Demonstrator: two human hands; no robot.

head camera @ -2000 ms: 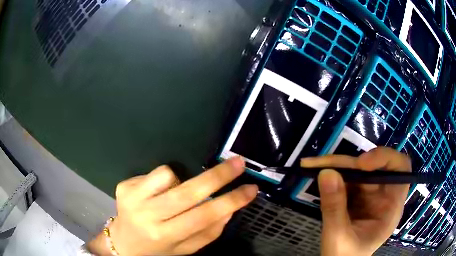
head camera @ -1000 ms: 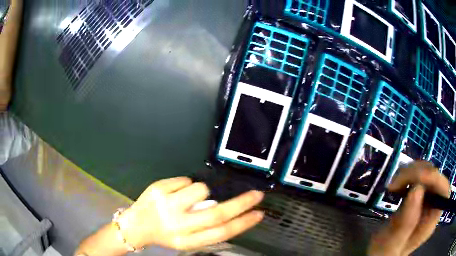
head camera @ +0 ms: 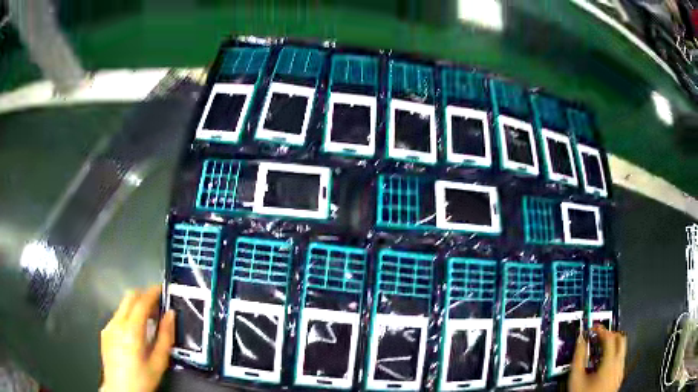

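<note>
A large shiny black blister tray [head camera: 353, 200] holds many teal front housings with white bezels. They lie in an upper row, a middle row of three sideways housings [head camera: 292, 191], and a lower row [head camera: 329, 348]. My left hand [head camera: 136, 341] is at the tray's lower left edge, its fingers at the rim. My right hand [head camera: 599, 360] is at the lower right edge, its fingers over the rim beside the last housings. Both hands hold the tray. The black hand tool cannot be made out in either hand.
A green conveyor belt [head camera: 383, 21] runs behind the tray, with a white edge [head camera: 99, 86] at left and right. The dark bench mat [head camera: 53, 207] lies at the left. A white cable or cord [head camera: 677, 352] is at the right edge. Dark, unclear items are at the top right.
The view has moved back and now shows the whole tray. My hands have moved apart to the tray's two sides and taken hold of it. The black tool no longer shows.
</note>
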